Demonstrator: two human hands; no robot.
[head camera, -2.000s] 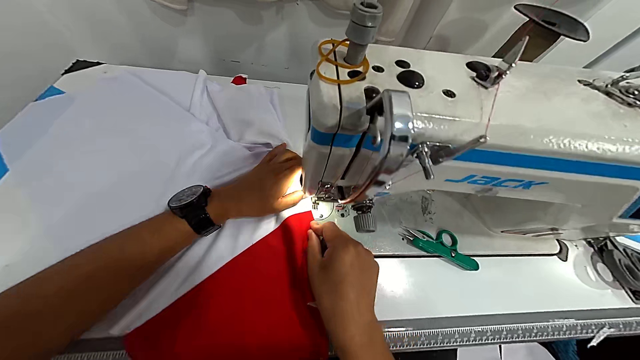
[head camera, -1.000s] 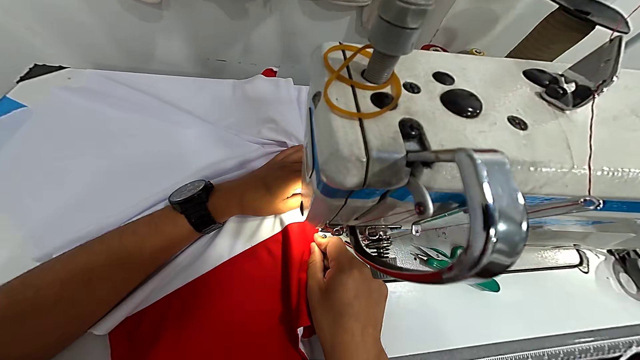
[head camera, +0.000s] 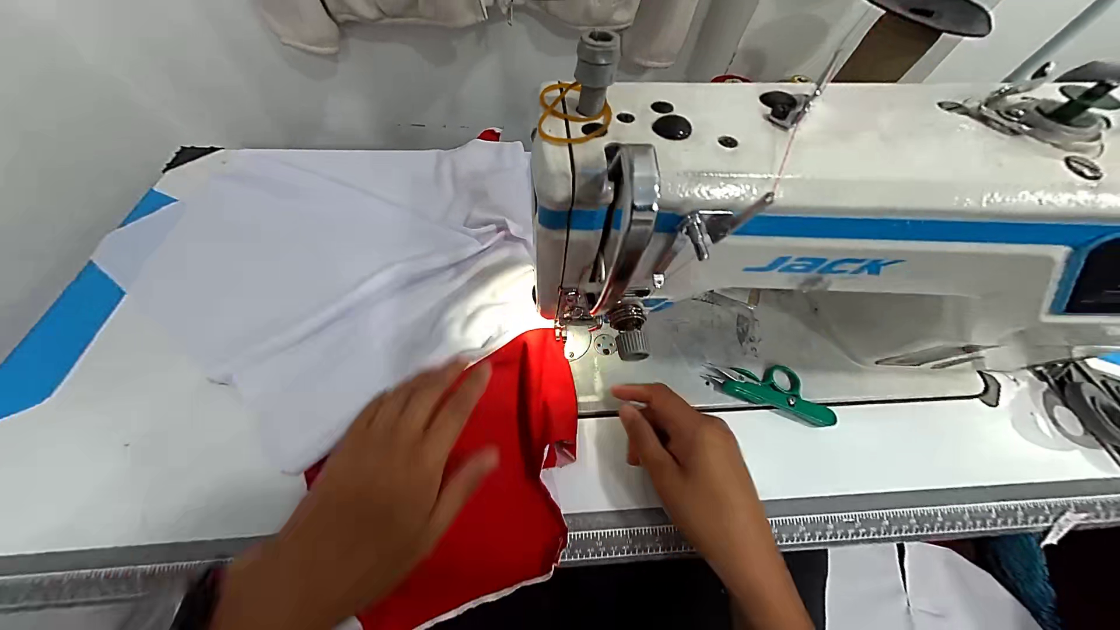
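Note:
A Jack sewing machine (head camera: 822, 175) stands over the table, its lit needle area at the edge of a red fabric piece (head camera: 516, 437). White fabric (head camera: 350, 254) lies left of the needle, wrinkled near it. My left hand (head camera: 394, 481), slightly blurred, is over the red and white fabric with its fingers apart; whether it touches the cloth I cannot tell. My right hand (head camera: 682, 446) is right of the red fabric, off the cloth, thumb and forefinger apart with nothing between them. Green-handled thread snips (head camera: 779, 395) lie on the machine bed to its right.
A ruler tape (head camera: 857, 527) runs along the table's front edge. Blue tape (head camera: 66, 337) marks the left side. A yellow rubber band (head camera: 573, 114) hangs around the post on the machine head. White fabric pieces (head camera: 954, 586) sit below the table edge at right.
My left hand has moved from beside the needle toward the front edge. My right hand has let go of the red fabric and moved right. The view has shifted back from the machine head.

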